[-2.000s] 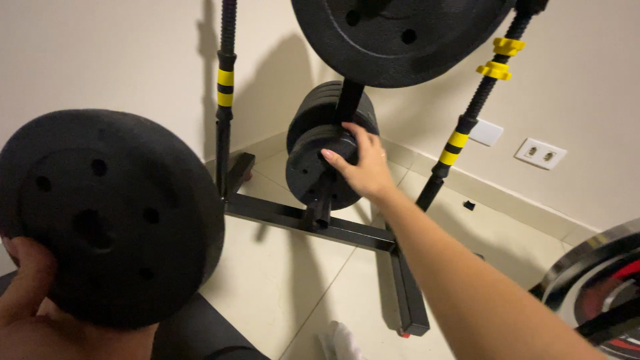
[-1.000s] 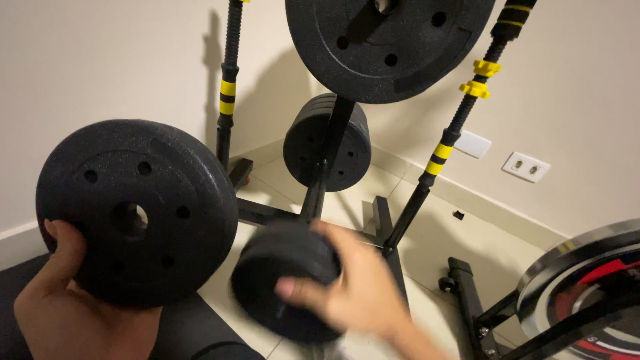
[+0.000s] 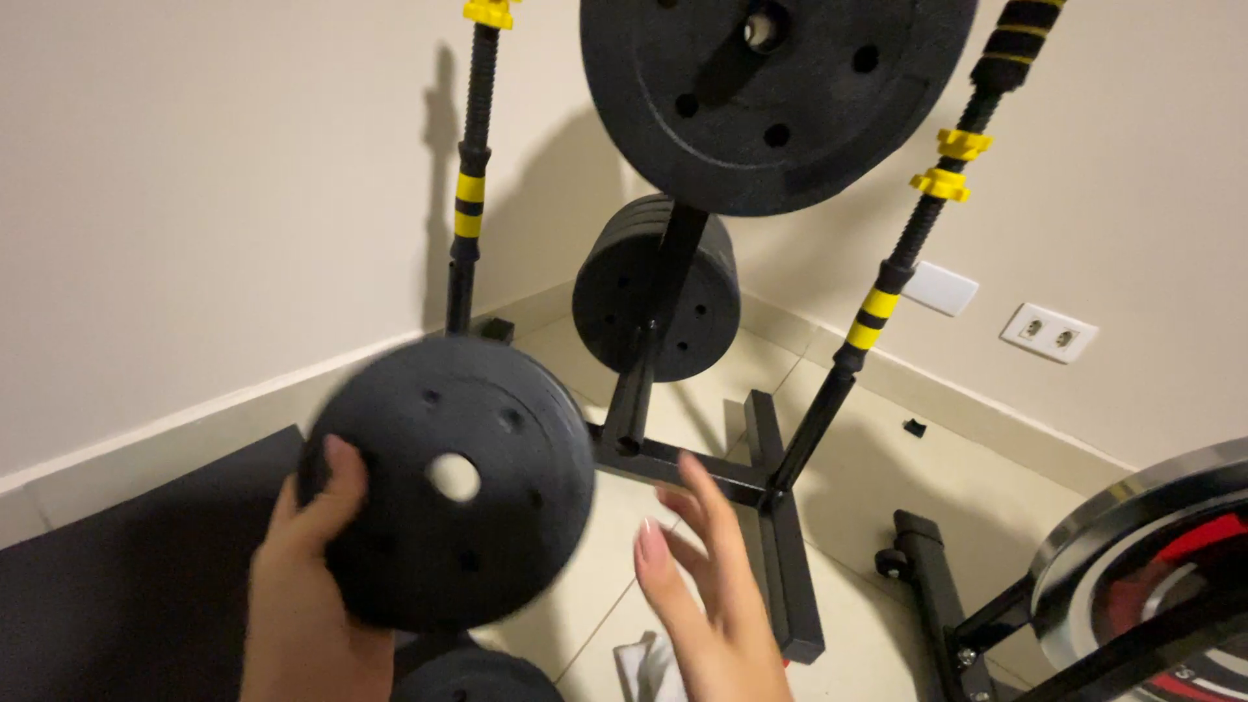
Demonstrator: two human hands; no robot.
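Observation:
My left hand grips a round black weight plate by its left edge, thumb on the face. To the right of that plate, my right hand has its fingers apart and holds nothing. Below the held plate, a smaller black weight plate shows in part at the bottom edge. A large black plate hangs high on the black metal rack. Lower and farther back, several black plates hang together on the rack near the wall corner.
Threaded bars with yellow collars stand at both sides of the rack. A dark mat lies at the left. At the right is a wheeled machine with a large flywheel. A wall socket and a white cloth are also visible.
The small plate that my right hand held one second ago is out of that hand, which is now apart from any plate. The plate in my left hand has moved right, towards the rack.

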